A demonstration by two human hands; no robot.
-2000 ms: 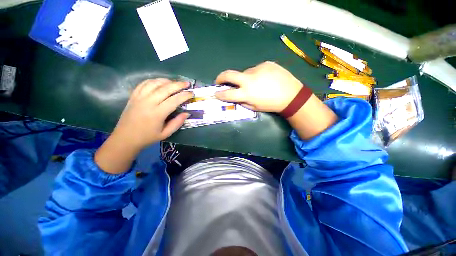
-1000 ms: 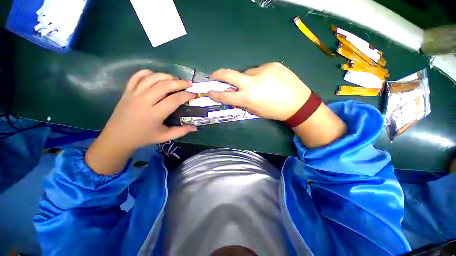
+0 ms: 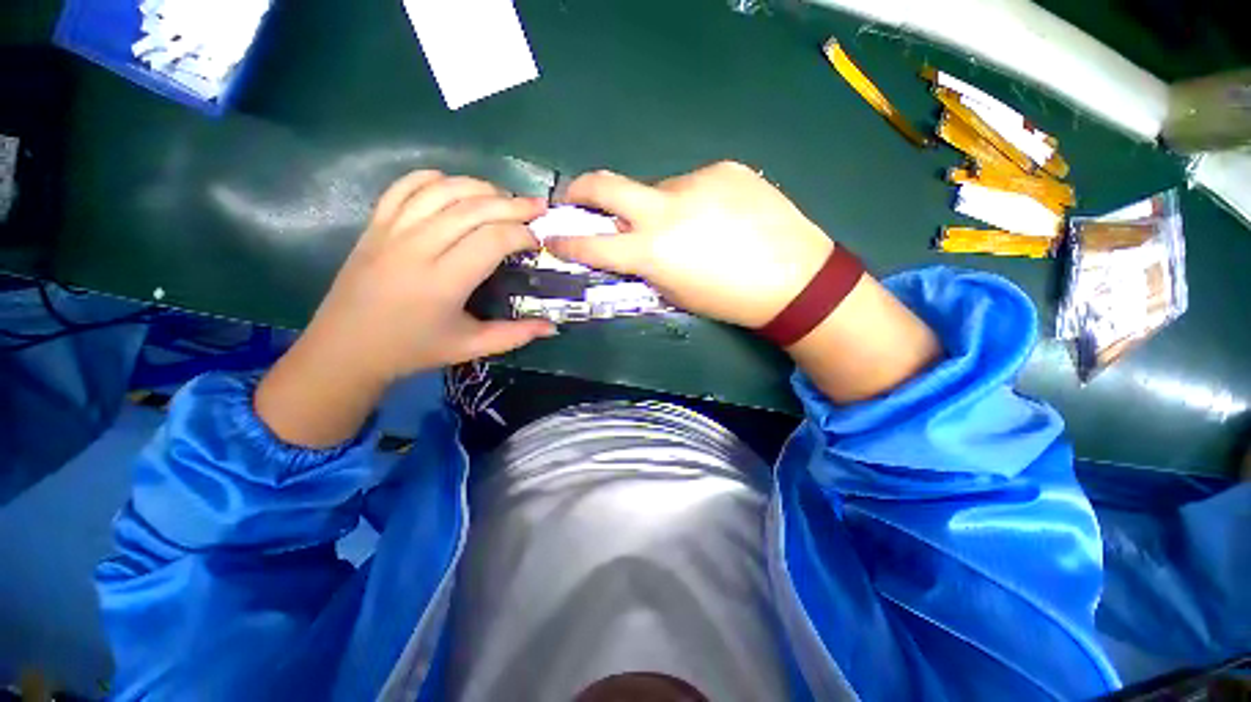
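Observation:
A phone assembly point(image 3: 590, 295) lies on the dark green bench close in front of me, with a pale upper part, a dark patch and bright circuitry along its near edge. My left hand point(image 3: 412, 274) grips its left end, fingertips on top and thumb at the near edge. My right hand point(image 3: 713, 247), with a dark red wristband point(image 3: 815, 296), covers its right and far part, thumb and index fingertips pressed on the pale part. A thin dark tip shows between the hands at the far edge. What lies under the fingertips is hidden.
A blue bin point(image 3: 220, 85) with white pieces is at the far left. A white card point(image 3: 473, 48) lies beyond the phone. A loose orange flex cable point(image 3: 875, 92), a fanned pile of flex cables point(image 3: 1008, 172) and a clear plastic bag point(image 3: 1122, 285) lie at right. A white rail point(image 3: 1015, 62) runs behind.
The camera view has shifted, moving the bench items in the picture. Both hands stay on the phone, which first lay flatter and now shows its dark part and near edge more, seemingly tilted.

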